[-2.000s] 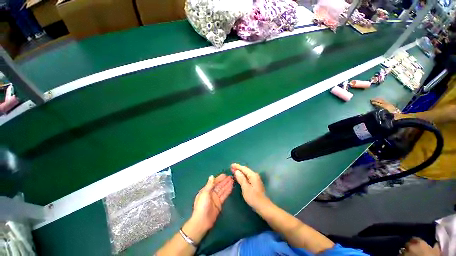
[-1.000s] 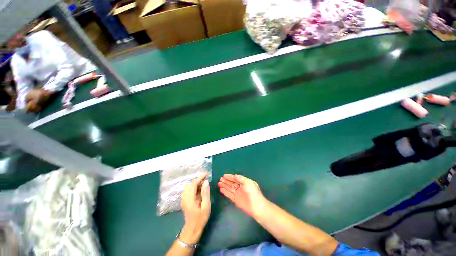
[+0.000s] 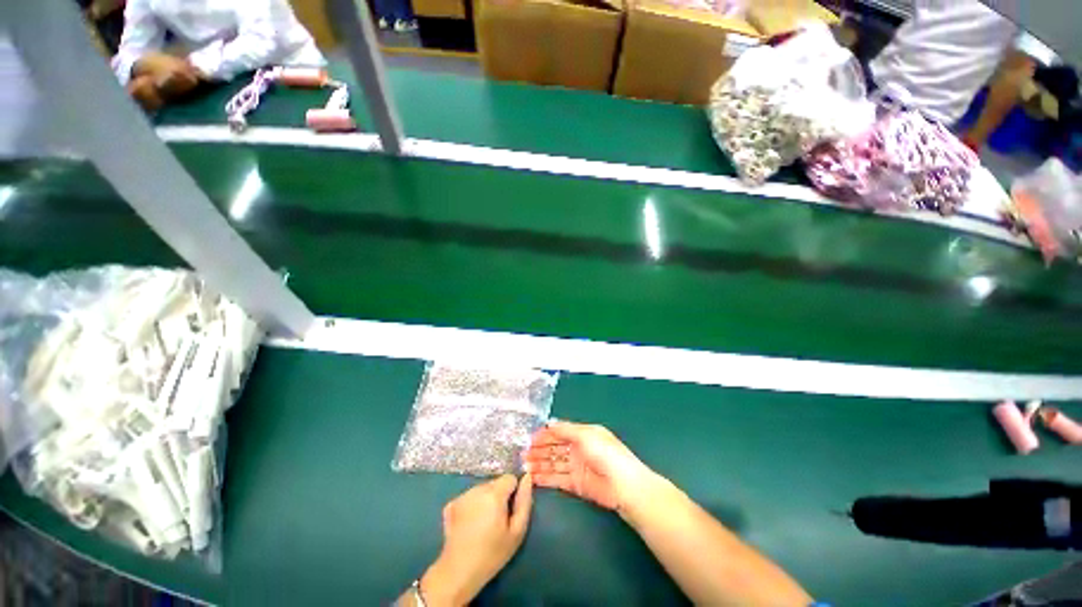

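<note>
My right hand is palm up, with a few tiny specks that look like small screws on the palm and fingers. My left hand is knuckles up beside it, thumb and index finger together at the right hand's fingertips. Whether it pinches a screw is too small to tell. A flat clear bag of screws lies on the green surface just behind both hands, near the white edge strip. The black electric screwdriver is at the lower right, its thin bit pointing left, cut off by the edge.
A large clear bag of white plastic housings is at the left, beside a grey post. Pink housings lie at the far right. Across the conveyor are a cream parts bag, a pink cord heap, cartons and two people.
The view has swung left, bringing in the housings bag. My left hand has moved from over the screw bag to the fingertips of my right hand, which stays palm up.
</note>
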